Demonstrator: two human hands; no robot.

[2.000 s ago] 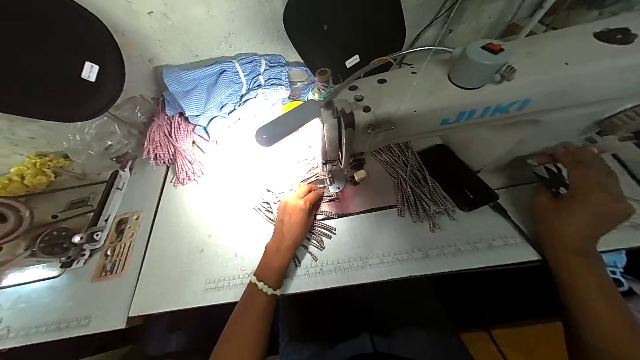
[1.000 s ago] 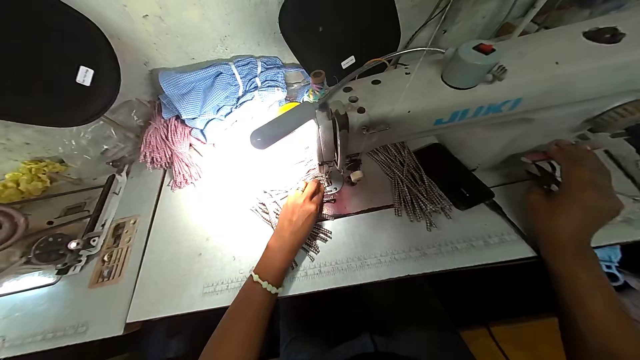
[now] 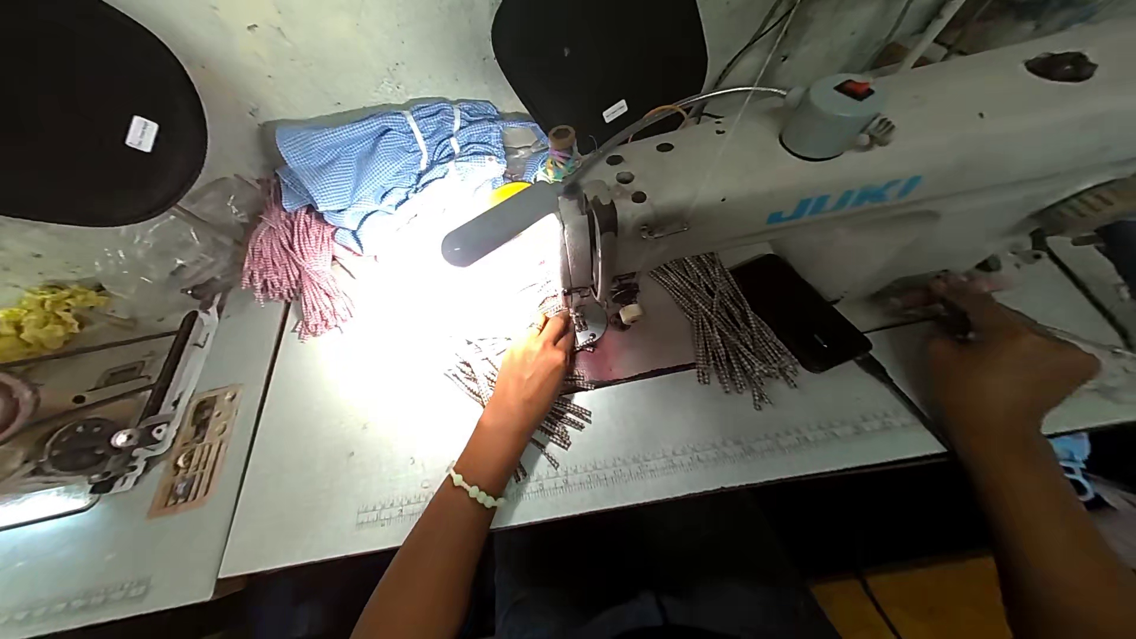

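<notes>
My left hand (image 3: 535, 362) holds dark checkered fabric strips (image 3: 557, 424) at the needle area of a Juki sewing machine (image 3: 843, 213). Its fingertips are beside the presser foot, and strip ends fan out on both sides of the hand. My right hand (image 3: 994, 355) is at the right, by the machine's base, its fingers curled around a small dark tool that is blurred; in the earlier views it looks like thread snips. Between the hands, a bundle of similar checkered strips (image 3: 728, 328) lies on the machine bed beside a black smartphone (image 3: 799, 311).
A grey lamp (image 3: 501, 226) shines on the table. Behind it lie blue checkered fabric (image 3: 390, 160) and a bundle of pink strips (image 3: 297, 262). A thread spool (image 3: 561, 151) stands near the machine head. Another sewing machine (image 3: 89, 435) is at the left. A cable runs from the phone.
My right hand has turned, and the dark tool in it shows less clearly than before. My left hand stays at the needle area with the strips.
</notes>
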